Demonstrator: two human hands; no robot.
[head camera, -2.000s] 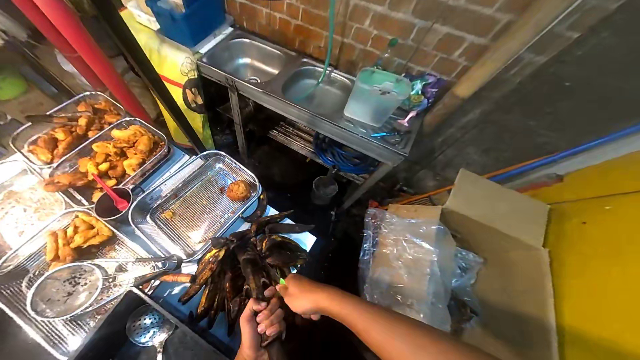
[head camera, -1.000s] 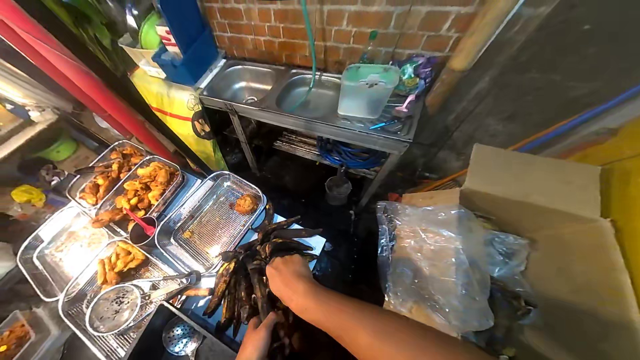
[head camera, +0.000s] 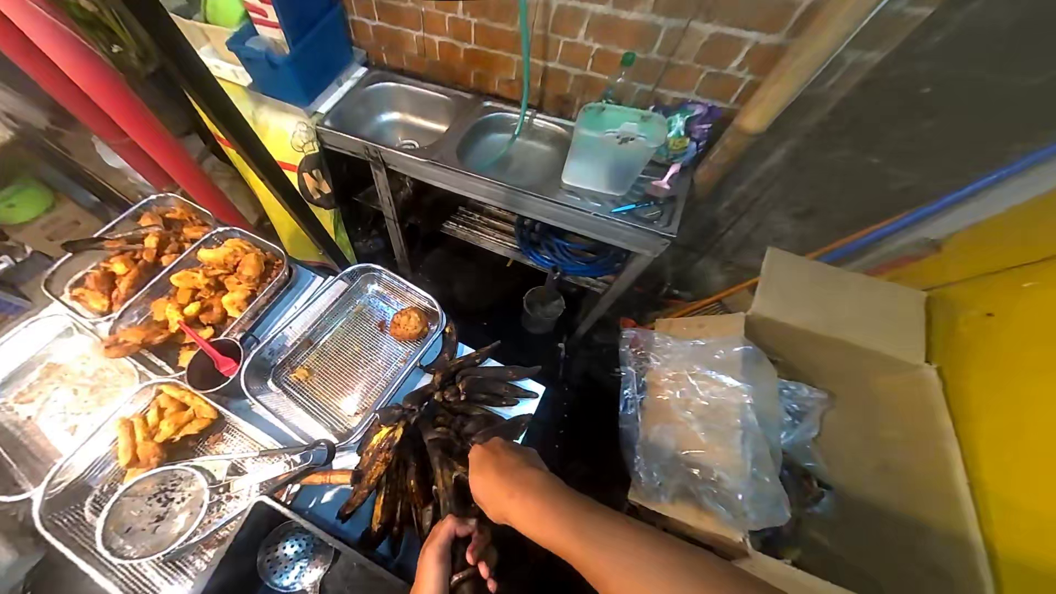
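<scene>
A large bunch of dark, overripe bananas (head camera: 396, 462) lies over the near edge of the table, beside a wire-mesh tray (head camera: 346, 355) that holds one browned fried piece (head camera: 409, 324). My left hand (head camera: 456, 553) is closed around the thick dark stalk at the bottom centre. Just above it and to the right, my right hand (head camera: 505, 478) is against the bunch with its fingers curled in among the fruit; the fingertips are hidden, so what they grip cannot be told.
Trays of fried food (head camera: 223, 280), a strainer (head camera: 153, 511) and a perforated ladle (head camera: 294, 557) are to the left. A metal double sink (head camera: 511, 148) stands ahead by the brick wall. An open cardboard box (head camera: 891, 462) with clear plastic (head camera: 709, 429) is at right.
My right hand has moved from down by the stalk, close to my left hand, up onto the bunch. My left hand stays low at the stalk.
</scene>
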